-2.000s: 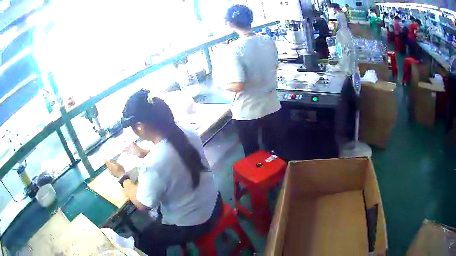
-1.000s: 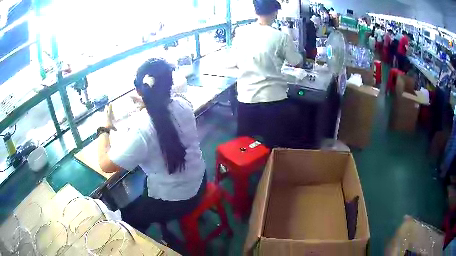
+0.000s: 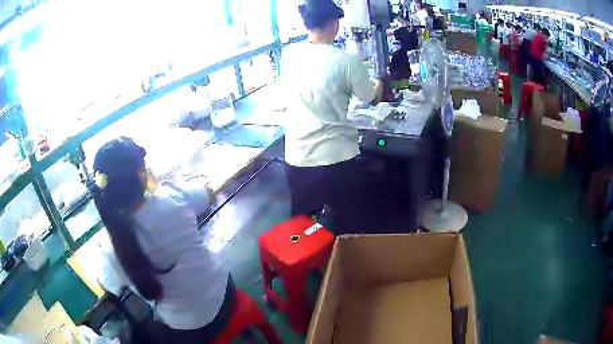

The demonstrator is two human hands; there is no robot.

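Neither of my hands is in the picture. A large open brown carton [image 3: 396, 295] stands nearest in front of me, at the bottom, and the part of its inside that shows holds no goods. A dark strip shows at its right inner wall. At the lower left edge, brown cardboard [image 3: 59, 317] lies on the bench, with part of a thin ring [image 3: 62, 334] on it, cut off by the picture's edge.
A seated person [image 3: 171, 248] is at the left bench, one arm stretched forward. A red stool [image 3: 296, 240] stands between that person and the carton. Another person [image 3: 319, 101] stands at a black machine cabinet [image 3: 393, 161]. A pedestal fan [image 3: 443, 216] and a brown carton [image 3: 478, 158] stand behind.
The view has shifted, so the ringed cardboard is now mostly out of the picture. The seated person has turned and reaches forward along the bench to the right.
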